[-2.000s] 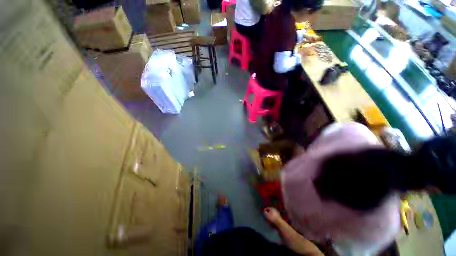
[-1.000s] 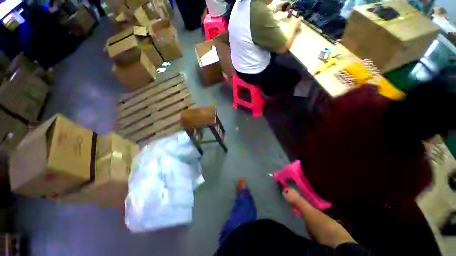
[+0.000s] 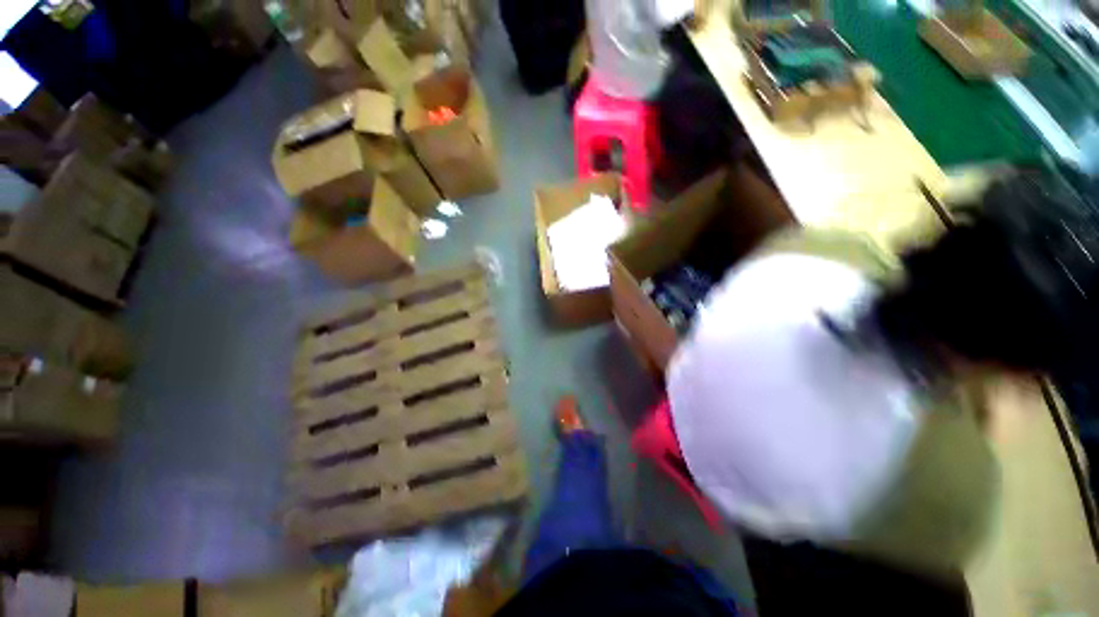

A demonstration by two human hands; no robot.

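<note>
Neither of my hands is in view. My blue trouser leg [image 3: 579, 488] and orange-brown shoe [image 3: 568, 416] show at the bottom middle. A slatted wooden pallet [image 3: 392, 410] lies flat on the floor just left of my foot. Ahead stands an open carton with white sheets in it [image 3: 558, 283]. A larger open carton [image 3: 645, 316] beside it holds dark items, too blurred to name. A pale, shiny plastic bag [image 3: 416, 573] is cut off by the bottom edge.
A seated person in a white and olive top [image 3: 795, 398] is close on my right, at a tan bench [image 3: 820, 181] beside a green conveyor [image 3: 928, 121]. A pink stool [image 3: 615, 139] stands ahead. Open cartons [image 3: 325, 169] stand ahead left; more cartons [image 3: 78, 229] stand far left.
The view has moved forward along the aisle. The pallet and cartons are nearer, and the white bag has slid to the bottom edge. The bare limb seen low right earlier is gone from view.
</note>
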